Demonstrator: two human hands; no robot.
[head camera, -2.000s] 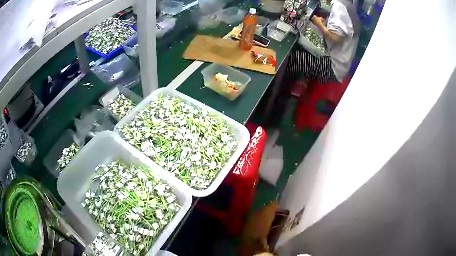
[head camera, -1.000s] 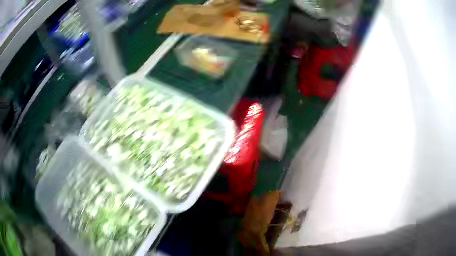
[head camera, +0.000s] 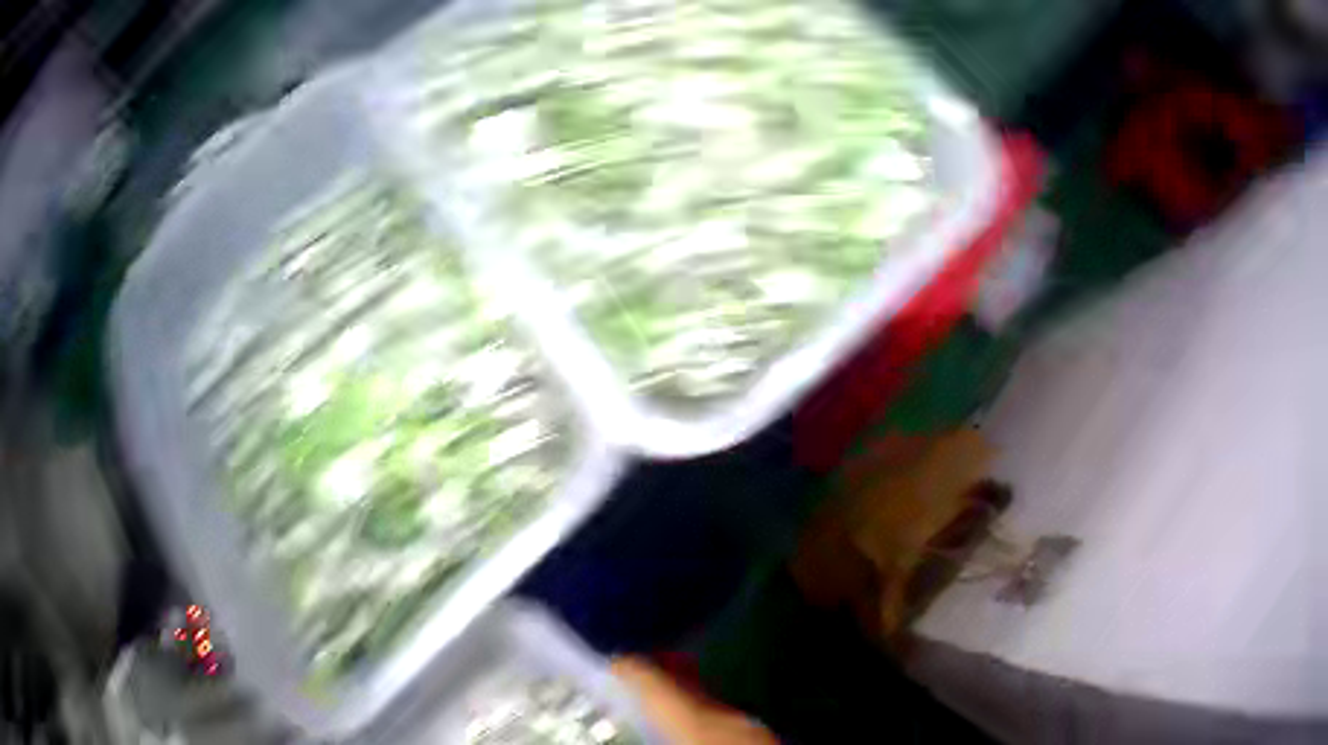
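The frame is blurred. Two translucent bench tubs stand side by side, the left one (head camera: 139, 342) and the right one (head camera: 685, 437), both piled with small white-headed parts with green stems. Part of a third tub (head camera: 590, 662), holding similar pale parts, shows at the bottom edge. Beside its right wall is a skin-toned shape, seemingly part of my right hand (head camera: 696, 710), cut off by the bottom edge. Whether it holds anything is hidden. My left hand is not in view.
A red stool (head camera: 910, 342) stands right of the tubs, and another red object (head camera: 1202, 146) is at the upper right. An orange-brown item (head camera: 903, 502) lies beside a large white surface (head camera: 1165, 480). Small red lights (head camera: 198, 638) glow at the lower left.
The view has swung down and left, so the bench tubs appear larger and higher. The cardboard and food container have left the picture. The third tub and the skin-toned shape have come in below.
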